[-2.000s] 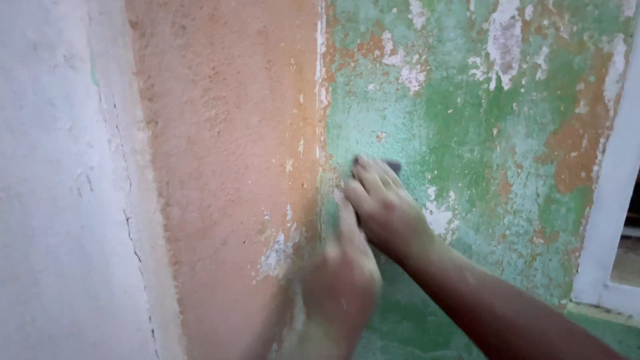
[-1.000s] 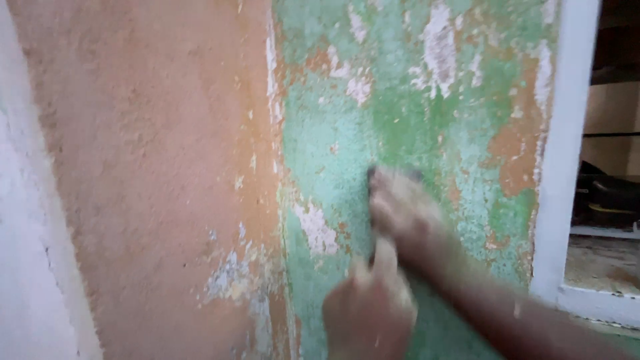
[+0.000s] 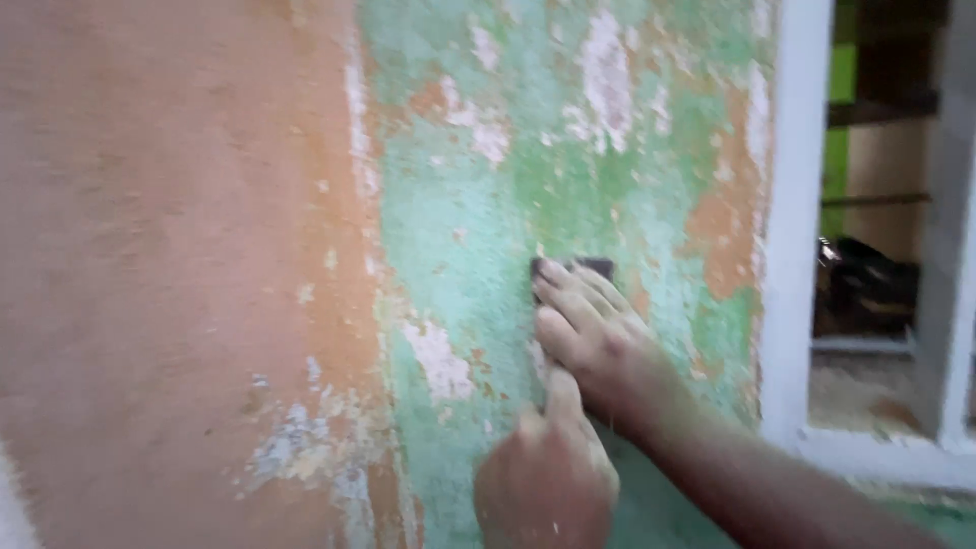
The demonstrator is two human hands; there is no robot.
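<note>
A scraper with a dark, flat rectangular blade (image 3: 596, 268) lies against the green, peeling painted wall (image 3: 450, 198). My right hand (image 3: 602, 335) reaches in from the lower right, its fingers laid over the blade and pressing it to the wall. Below it, my left hand (image 3: 549, 473) is closed around the scraper's handle, with one finger extended up along it; most of the handle is hidden by both hands. Left of the hands, a bare whitish patch (image 3: 438, 362) shows in the green paint.
An orange-pink wall section (image 3: 175, 252) borders the green paint on the left. To the right stands a white window frame (image 3: 793, 229), with shelves and dark objects behind it. Flaked whitish paint (image 3: 305, 446) marks the lower orange section.
Both hands and the scraper have moved right across the wall, uncovering the whitish patch they hid two seconds ago. The view has shifted right, bringing more of the window into sight.
</note>
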